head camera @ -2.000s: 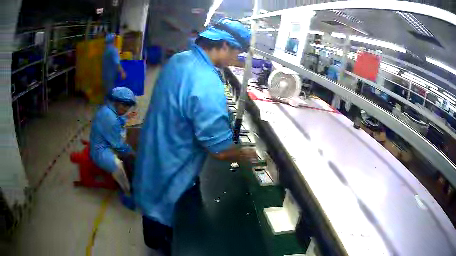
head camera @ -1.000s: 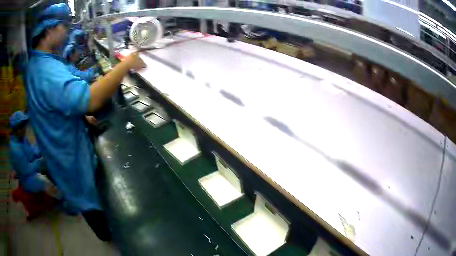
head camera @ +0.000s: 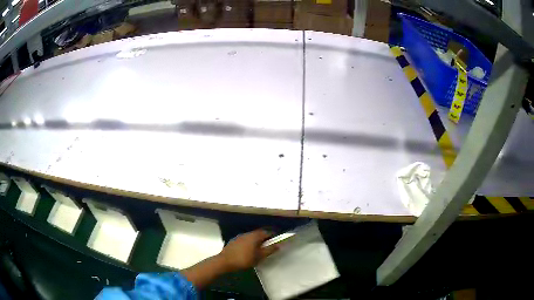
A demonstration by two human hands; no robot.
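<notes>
My left hand [head camera: 249,251], in a blue sleeve, reaches in from the bottom. Its fingers are on the upper left edge of a white carton [head camera: 301,265] and grip it. The carton is tilted at the bench's front edge, and its lower part is near the picture's bottom. Several open white cartons stand in a row to its left on the green belt, lids up; the nearest open carton [head camera: 188,243] is just left of my hand. My right hand is not in view.
The white bench [head camera: 246,94] runs behind the cartons. A grey metal post [head camera: 468,158] slants across the right. A crumpled white cloth or bag [head camera: 417,186], yellow-black tape [head camera: 430,111] and a blue basket [head camera: 430,64] are at the right. Brown cartons [head camera: 272,14] stand behind the bench.
The view has swung right, away from the workers and the fan, to the bench's right end. My left hand has come into view, gripping a white carton.
</notes>
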